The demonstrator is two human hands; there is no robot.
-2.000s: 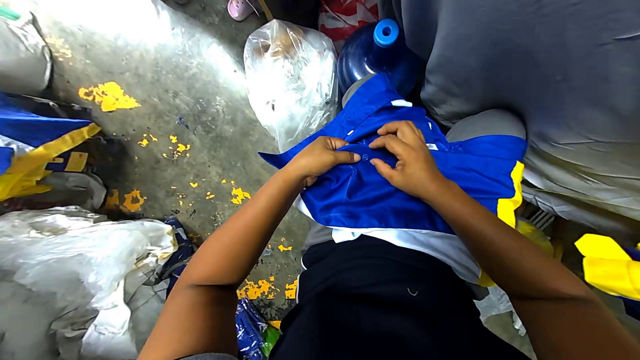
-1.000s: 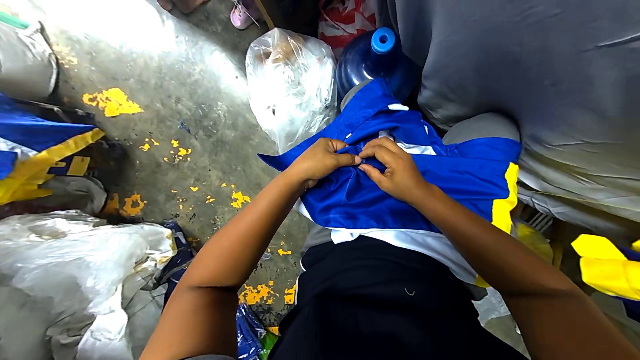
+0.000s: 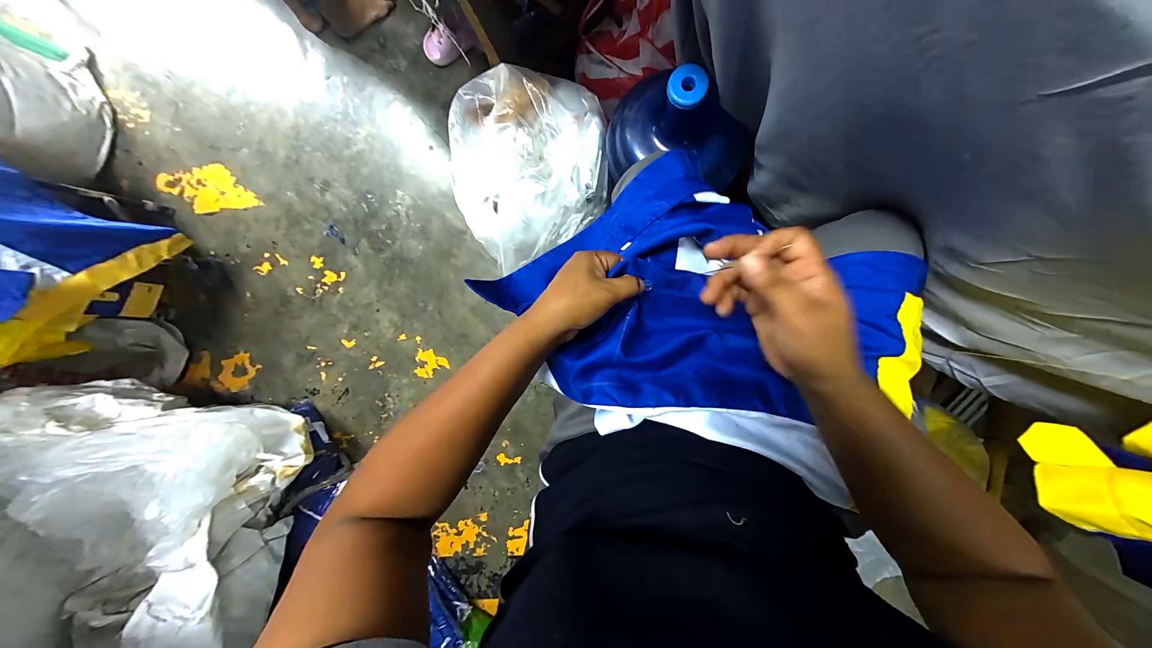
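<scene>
A blue garment (image 3: 702, 342) with white and yellow parts lies across my lap. My left hand (image 3: 589, 292) pinches a fold of its blue fabric between thumb and fingers, near a small button-like spot. Raised just right of there, my right hand (image 3: 778, 292) is slightly blurred, with thumb and fingertips together on something thin, perhaps a needle; it is too small to tell for sure. A white patch (image 3: 693, 256) shows on the garment between the hands.
Ahead stand a clear plastic bag (image 3: 531, 162) and a large blue water bottle (image 3: 688, 117). Grey cloth (image 3: 900, 117) hangs at the right. White plastic sheeting (image 3: 153, 477) and blue and yellow fabric (image 3: 81, 261) lie at the left. A person's bare feet (image 3: 346, 13) show at the top.
My right hand has moved away from my left, up and to the right off the fabric. My left hand has stayed on the garment fold.
</scene>
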